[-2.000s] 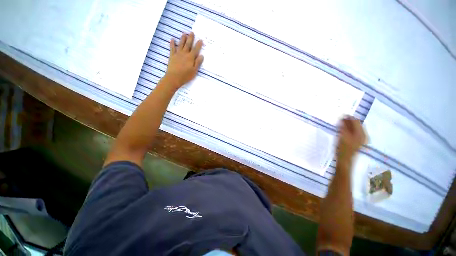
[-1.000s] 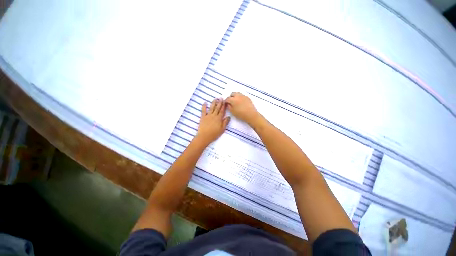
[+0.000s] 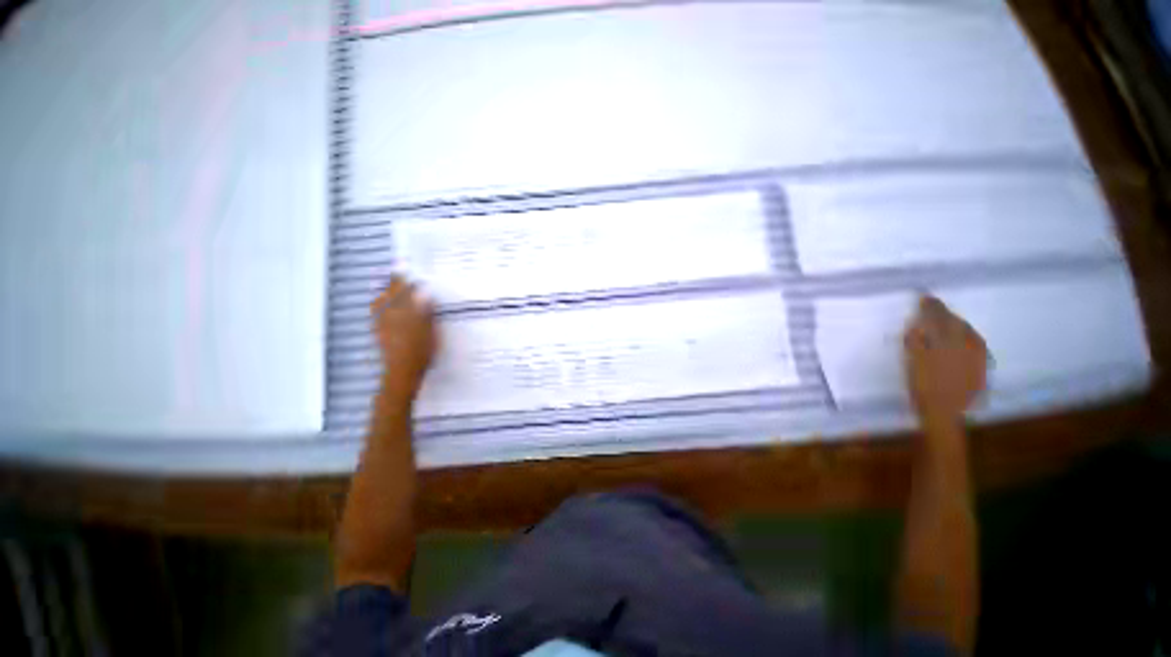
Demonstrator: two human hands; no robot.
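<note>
Two printed white pattern strips lie one above the other on striped fabric (image 3: pixel 358 327): the upper strip (image 3: pixel 591 244) and the lower strip (image 3: pixel 616 347). My left hand (image 3: pixel 406 331) is at their left ends, fingers bent, fingertips near the upper strip's lower left corner; blur hides whether it grips anything. My right hand (image 3: pixel 946 356) is over the white paper (image 3: pixel 860 336) to the right of the strips, fingers drawn together. What lies under or in it cannot be seen.
A large white sheet (image 3: pixel 167 244) covers the left side. A wide white panel (image 3: pixel 578 109) lies beyond the strips, and another white piece (image 3: pixel 937 218) lies at the right. The brown table edge (image 3: pixel 616 472) runs close to my body.
The view has turned and shifted. My right hand has moved away from my left hand, to the paper on the right. My left hand stays near the strips' left ends, its fingers now bent.
</note>
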